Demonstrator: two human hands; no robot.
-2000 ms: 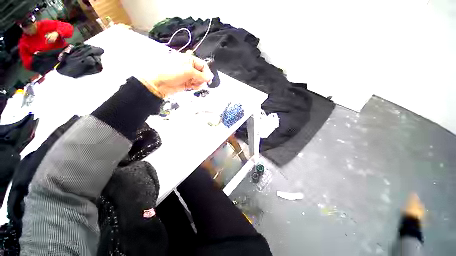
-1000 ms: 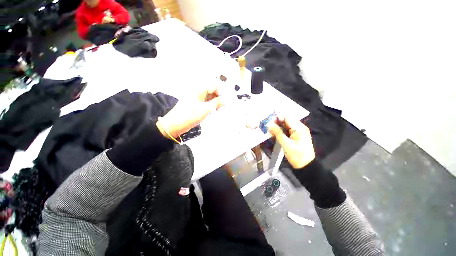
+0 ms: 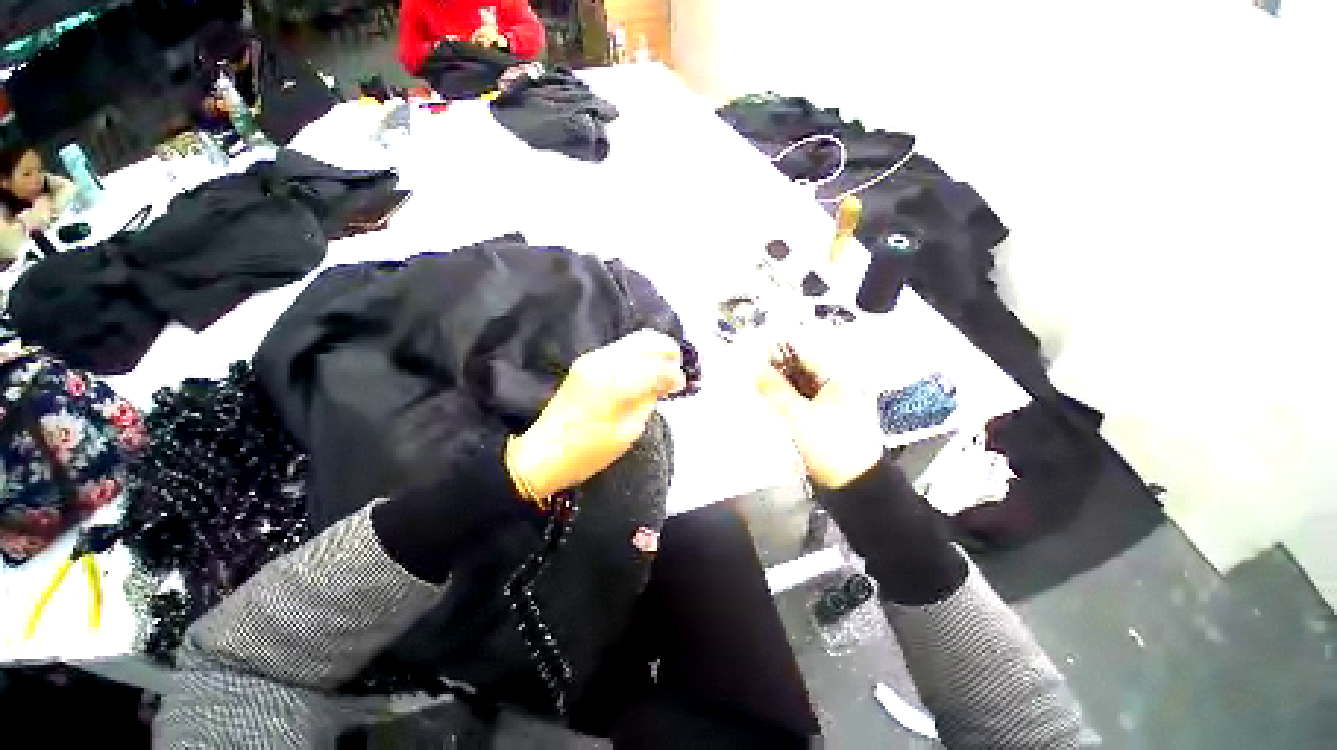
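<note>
The dark garment (image 3: 425, 330) lies partly on the white table and hangs over its near edge toward my lap. A glittering trim (image 3: 532, 608) runs down its speckled part, with a small pink-white label (image 3: 645, 541) near the edge. My left hand (image 3: 594, 418) is over the garment, its fingertips bunched at the upper right edge; what they pinch is hidden. My right hand (image 3: 824, 428) is above the table's near edge, right of the garment and apart from it. A small dark brown thing shows at its fingertips; I cannot tell whether it is held.
A blue patterned pouch (image 3: 916, 403) and black thread cone (image 3: 883, 274) are at the right, with small items (image 3: 742, 314) between. At left are a black glittery heap (image 3: 213, 476), floral bag (image 3: 59, 447) and yellow-handled tool (image 3: 69, 593). People (image 3: 472, 32) are beyond the table.
The view has turned left. My right hand has left the blue pouch, which stays on the table, and moved toward my left hand. My left hand has drawn back from the small items to the garment.
</note>
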